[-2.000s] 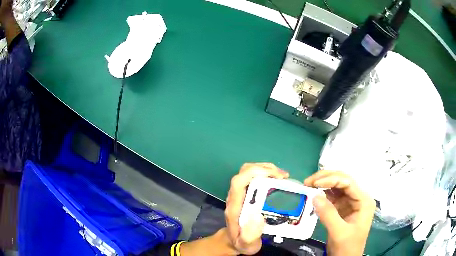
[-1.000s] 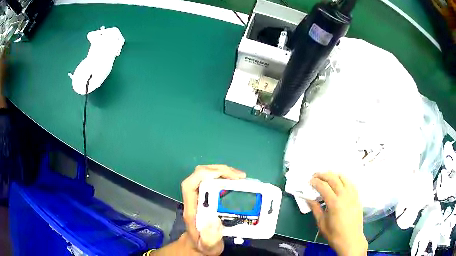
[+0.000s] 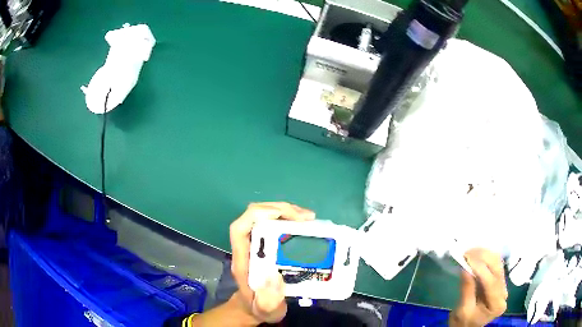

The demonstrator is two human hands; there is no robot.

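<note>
My left hand (image 3: 261,268) holds the white plastic housing (image 3: 303,290) by its left side, over the bench's front edge. Its flat face has dark keyhole-shaped slots and a rectangular opening showing a bright blue frame, small dark components and thin wires. A small white stub sticks out at its lower edge. My right hand (image 3: 482,287) is at the lower edge of the clear plastic bag (image 3: 472,140). Its fingertips meet something white, bag film or a part, that I cannot tell apart. A white plate with a dark slot (image 3: 386,252) lies just right of the housing.
The black electric screwdriver (image 3: 405,67) hangs over the grey screw feeder (image 3: 319,118) on the green bench (image 3: 210,128). A white unit (image 3: 121,70) with a black cable lies at left. White parts (image 3: 549,281) lie at far right. A blue crate (image 3: 76,274) stands below left.
My right hand has left the housing and moved right along the bag's edge. The slotted white plate now shows uncovered there. My left hand keeps holding the housing, now further left in view.
</note>
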